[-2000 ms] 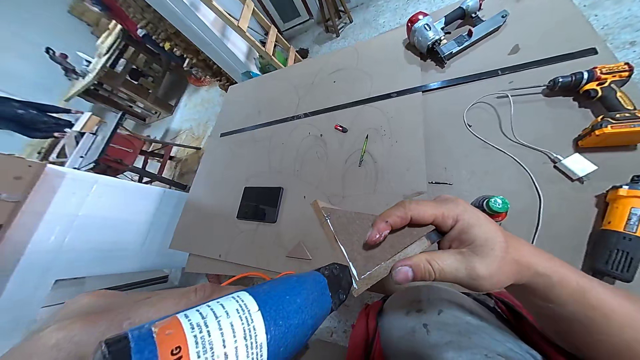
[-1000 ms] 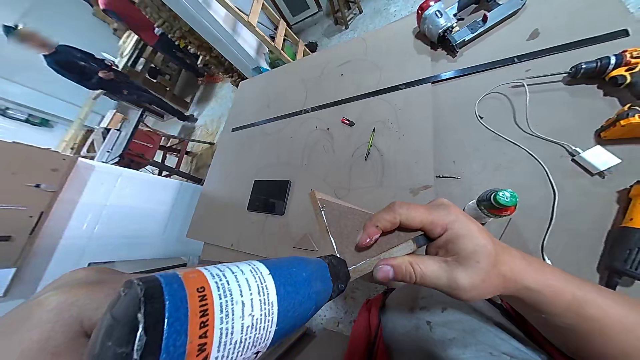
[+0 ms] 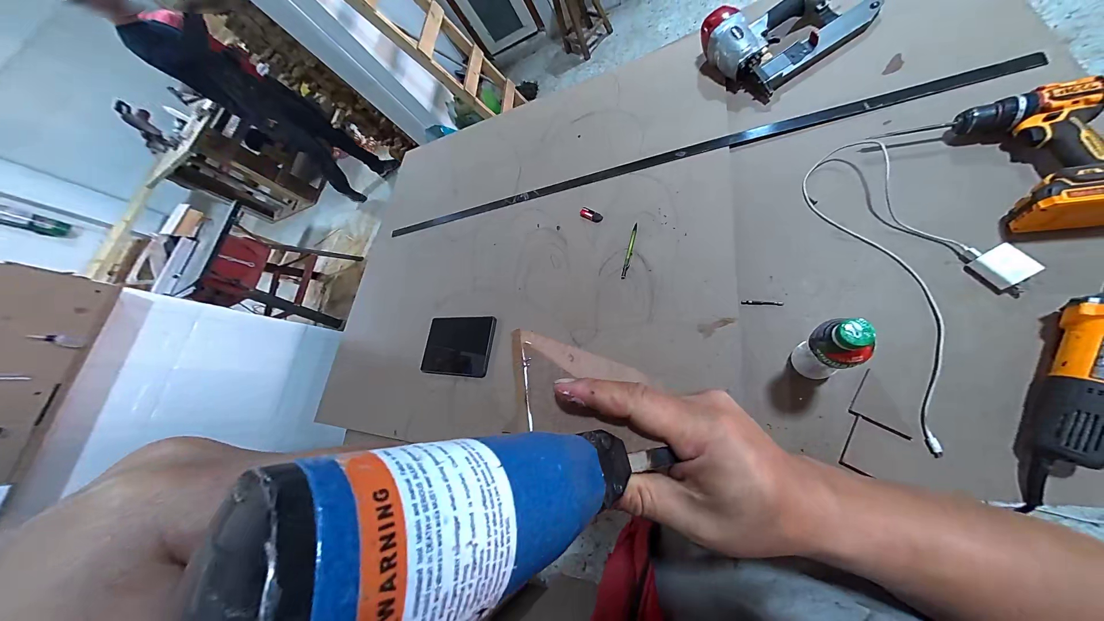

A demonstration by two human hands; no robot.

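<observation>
A blue glue gun with a black nozzle end and a warning label fills the lower middle. My left hand is behind it at lower left, wrapped around its body, its fingers largely hidden. Its nozzle meets the near edge of a triangular wooden board, close to my other thumb. My right hand grips this board between thumb and fingers, with a short flat grey piece also by the fingers. A shiny bead of glue runs along the board's left edge.
On the cardboard-covered table lie a black tablet-like device, a green pen, a long metal strip, a nail gun, a cordless drill, a white charger cable and a capped bottle. A person stands at upper left.
The glue gun's nozzle has moved right along the board's near edge, from its left corner toward my right hand. The person at upper left has moved right.
</observation>
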